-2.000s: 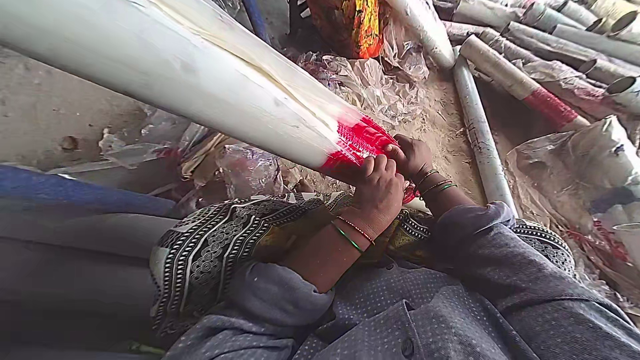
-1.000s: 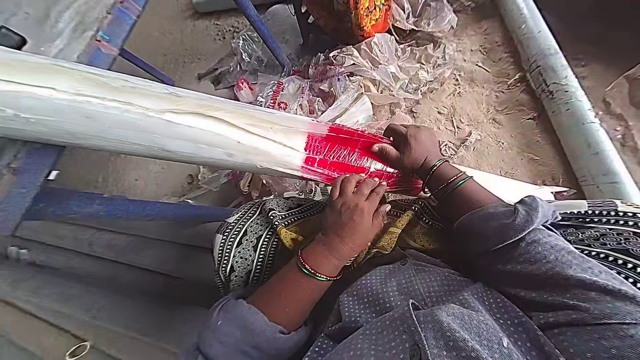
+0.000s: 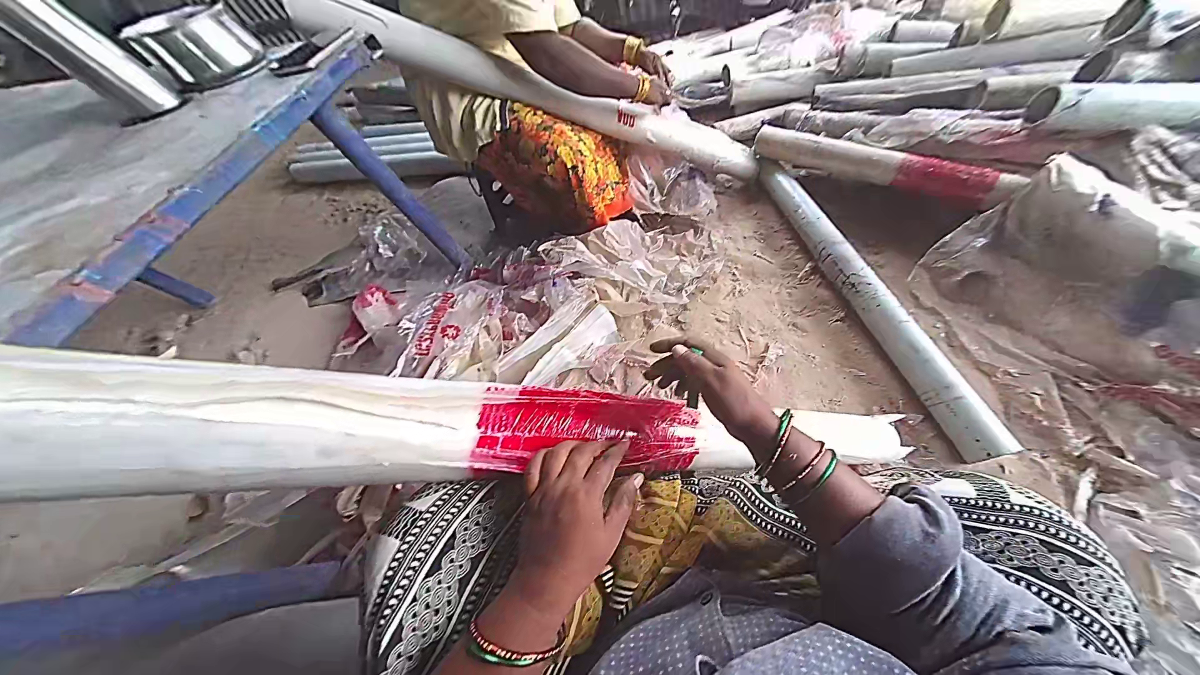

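Observation:
Across my lap lies a long, pale wrapped roll (image 3: 234,422), reaching in from the left edge. Clear film with a red printed band (image 3: 581,427) is wound around it near its right part. My left hand (image 3: 577,506) rests on the lower edge of that band, fingers on the film and thumb apart. Just above the roll, right of the band, my right hand (image 3: 703,375) is raised with its fingers spread and nothing seen in them. The roll's ragged, narrower end (image 3: 853,436) sticks out past my right wrist.
Crumpled plastic film (image 3: 647,262) covers the ground ahead. A co-worker's hands (image 3: 652,80) touch another long roll (image 3: 562,103). A pale tube (image 3: 881,309) lies at the right, with several more rolls (image 3: 994,56) behind. A blue-framed table (image 3: 187,206) with a steel pot (image 3: 192,47) stands left.
My right hand has lifted off the red band, where it lay one second ago. Two seconds ago both hands were together at the roll's end. The view has shifted, now showing the co-worker.

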